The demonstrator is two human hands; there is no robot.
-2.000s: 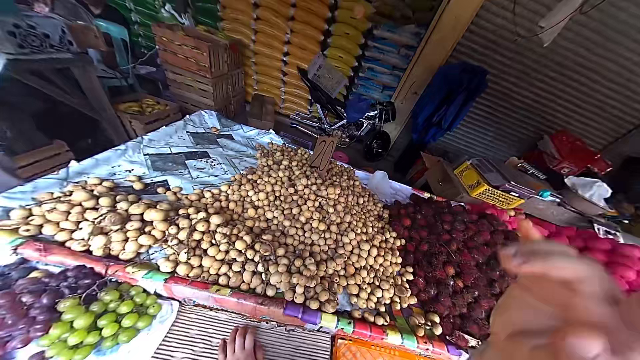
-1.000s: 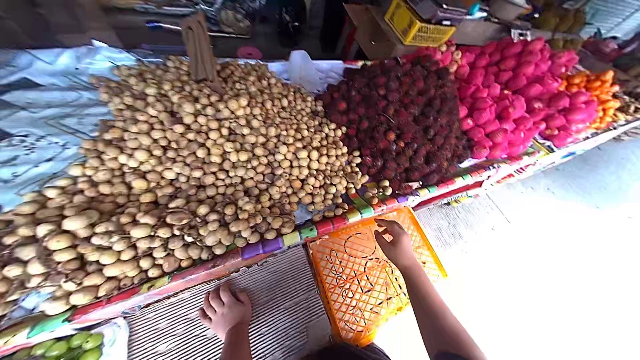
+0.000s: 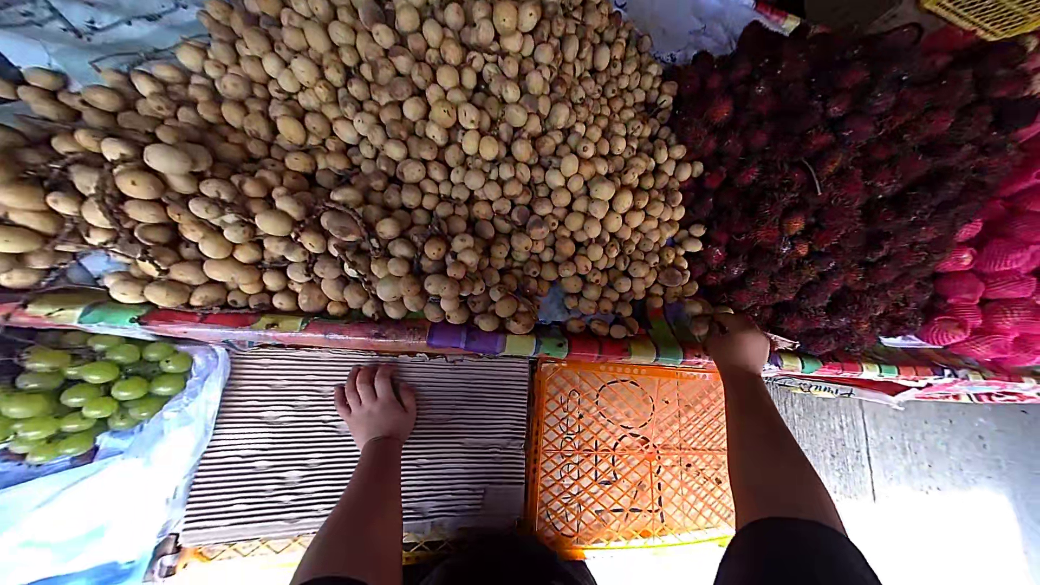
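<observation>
My left hand (image 3: 376, 404) rests palm down, fingers slightly apart, on a sheet of corrugated cardboard (image 3: 463, 422), holding nothing. My right hand (image 3: 738, 343) is at the colourful covered edge of the fruit stall (image 3: 325, 329), where the heap of longans or similar tan fruit (image 3: 487, 162) meets the pile of dark red rambutans (image 3: 837, 179). Its fingertips touch or nearly touch a few small tan fruits at that edge; whether it grips one is hidden. An orange plastic crate (image 3: 630, 455) with black markings lies just below and left of my right hand.
Green grapes (image 3: 89, 390) lie on clear plastic at the left. Pink fruits in foam nets (image 3: 1003, 276) are piled at the far right. A yellow plastic basket (image 3: 991, 15) stands at the top right corner. Concrete ground (image 3: 918, 455) shows at the lower right.
My right hand has moved from over the orange crate to the stall's edge beside the rambutans. My left hand stays on the cardboard. The view has swung down and to the left.
</observation>
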